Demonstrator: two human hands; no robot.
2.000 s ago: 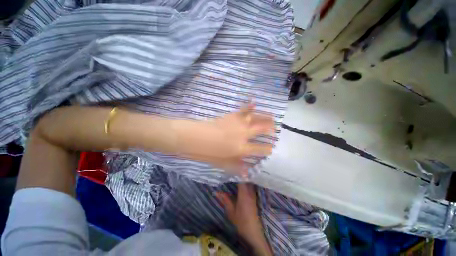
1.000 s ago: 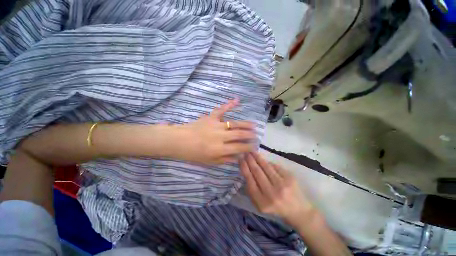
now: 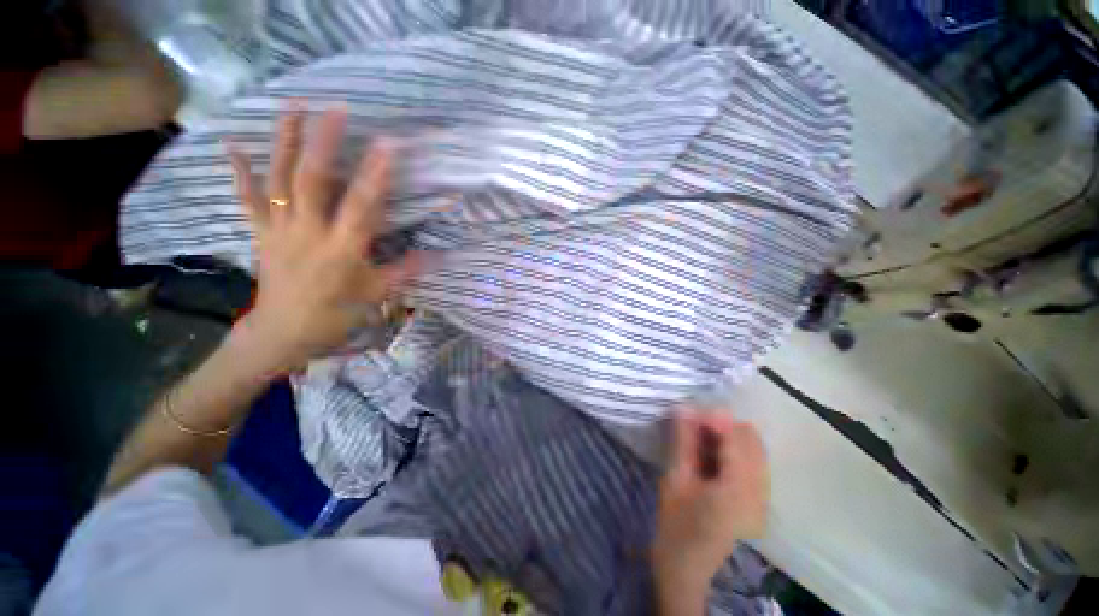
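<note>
The striped garment piece (image 3: 603,265) lies spread on the machine bed, its curved edge by the dark presser foot area (image 3: 822,301). My left hand (image 3: 316,241), with a ring and a bracelet, is at the cloth's left part, fingers spread, slightly blurred; whether it touches the cloth is unclear. My right hand (image 3: 713,463) is at the cloth's lower right edge, fingers bent and pinching the edge, blurred. The needle cannot be made out.
The cream sewing machine (image 3: 988,325) stands at right, with a long dark gap in its bed. More striped cloth (image 3: 518,469) heaps on my lap. A blue bin (image 3: 271,457) is below left. Another person's arm (image 3: 103,96) shows at the upper left.
My left hand has moved from beside the needle area to the cloth's left part, fingers spread. My right hand has drawn down slightly. The view has shifted, and another person's arm now shows.
</note>
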